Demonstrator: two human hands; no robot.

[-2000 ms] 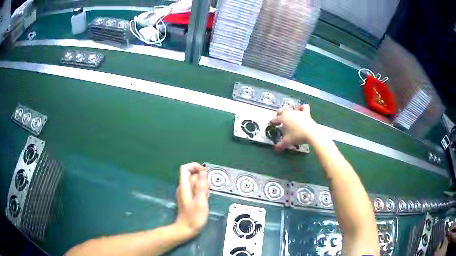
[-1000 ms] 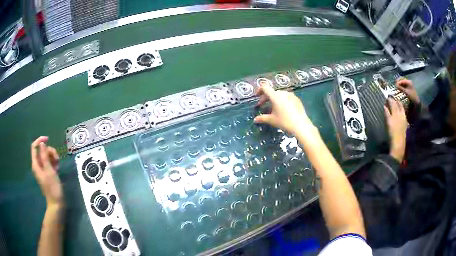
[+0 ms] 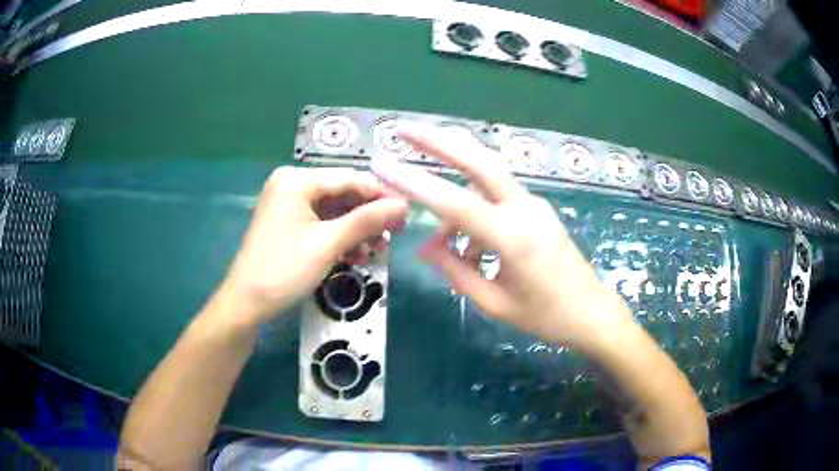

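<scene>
A silver three-hole frame point(image 3: 354, 336) lies lengthwise on the green bench in front of me; two dark holes show and its far end is under my left hand. My left hand point(image 3: 317, 230) is over that far end with thumb and fingertips together; whether something small is between them I cannot tell. My right hand point(image 3: 501, 230) is blurred, just right of my left hand, with fingers spread and nothing seen in it. The clear blister tray point(image 3: 635, 313) lies right of the frame, partly behind my right forearm.
Concentric-ring plates point(image 3: 575, 160) lie end to end beyond my hands and run to the right. Another three-hole frame point(image 3: 509, 46) lies near the pale rail at the back. Stacked frames point(image 3: 787, 304) stand at the right. A ribbed stack point(image 3: 28, 262) and a small ring plate point(image 3: 44, 138) are at the left.
The view has shifted. My right hand has left the row of ring plates and is beside my left hand. My left hand has moved from the row's left end to over the near frame.
</scene>
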